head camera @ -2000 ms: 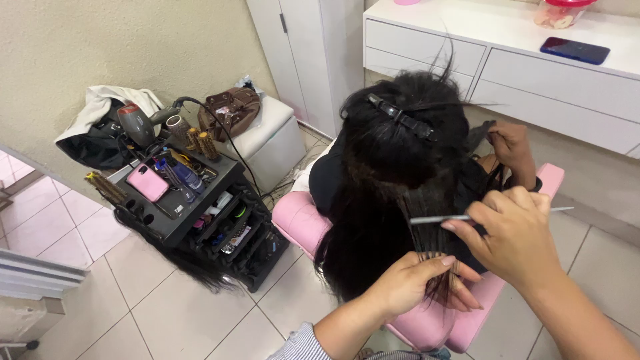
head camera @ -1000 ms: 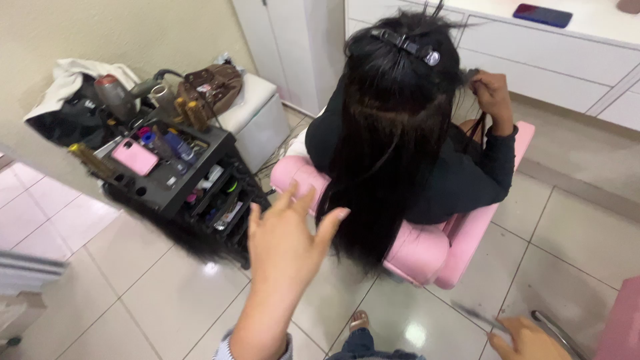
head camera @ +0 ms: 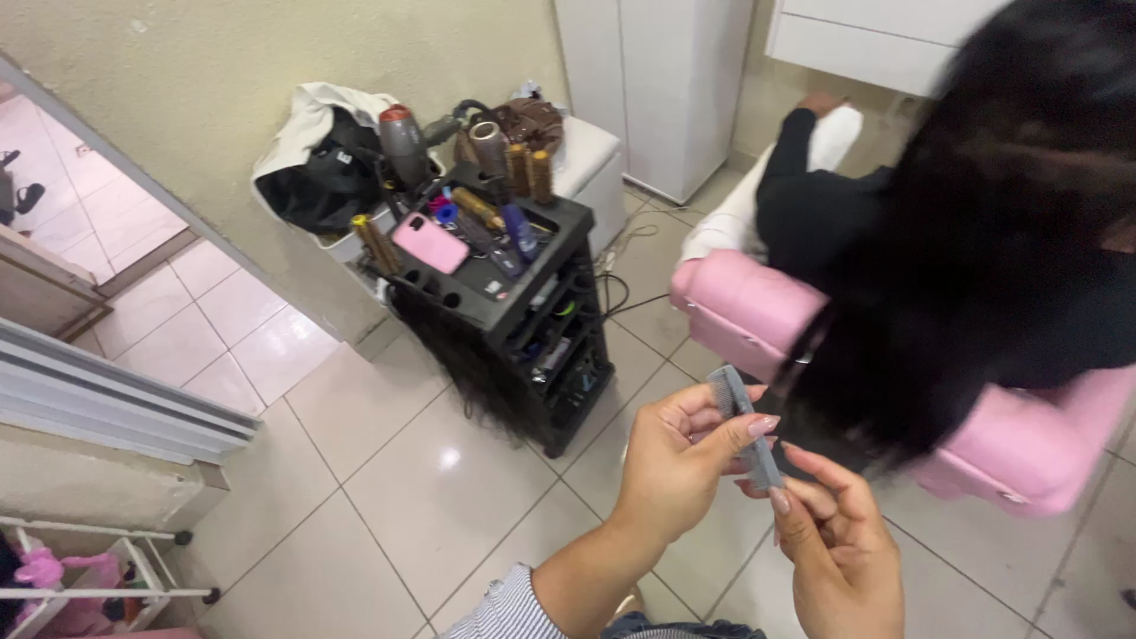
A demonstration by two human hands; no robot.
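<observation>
My left hand (head camera: 688,461) grips a grey comb (head camera: 737,413) by its toothed part, thumb on top. My right hand (head camera: 834,532) pinches the comb's lower end between thumb and fingers. Just beyond both hands, long dark hair (head camera: 923,293) hangs down the back of a seated person in a black top (head camera: 821,213). The pink salon chair (head camera: 754,311) holds that person. Whether the hair clip is still on the head cannot be made out.
A black salon trolley (head camera: 559,226) stands ahead left, with a pink phone case (head camera: 430,242), round brushes (head camera: 540,176) and a hair dryer (head camera: 404,146). Dark hair strands (head camera: 461,373) hang off its side. A white wheeled rack (head camera: 106,590) is at lower left.
Two seconds ago both hands were at the person's hair; one second ago my left hand was empty. Now both hands hold the comb away from the hair. The view has swung left.
</observation>
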